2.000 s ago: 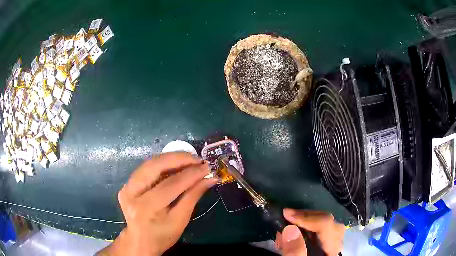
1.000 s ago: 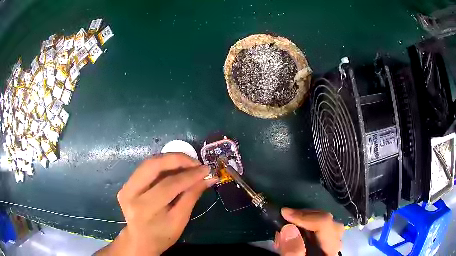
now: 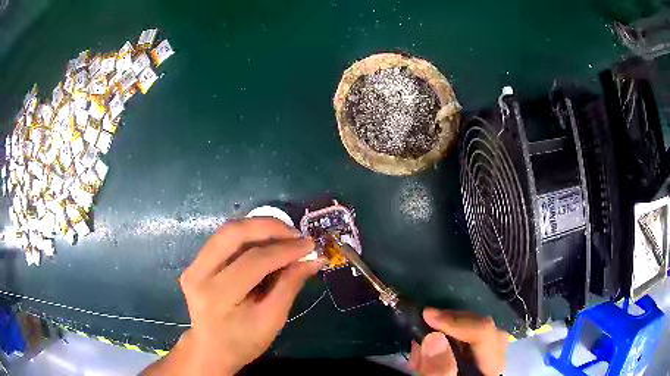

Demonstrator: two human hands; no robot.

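A small device circuit board [image 3: 330,220] in a pinkish-white rounded housing lies on the bench. An orange flex cable [image 3: 336,255] shows at its lower part. My right hand [image 3: 459,341] holds the black-handled soldering iron [image 3: 373,282] like a pen, its tip on the board beside the orange cable. My left hand [image 3: 246,286] pinches something small and whitish at the board's left edge; the fingertips hide most of it. A thin solder wire [image 3: 132,316] runs along the near edge behind my left hand. A black panel [image 3: 351,288] lies just below the board.
A white disc [image 3: 272,214] lies left of the board. A large pile of small white squares [image 3: 66,147] is at far left. A crusty round bowl [image 3: 358,150] of grey granules is beyond the board. A black fan [image 3: 491,209] and a blue stool [image 3: 613,334] are at right.
The whole view has shifted slightly. Both hands stay at the board in nearly the same grip, and the iron's tip remains by the orange cable.
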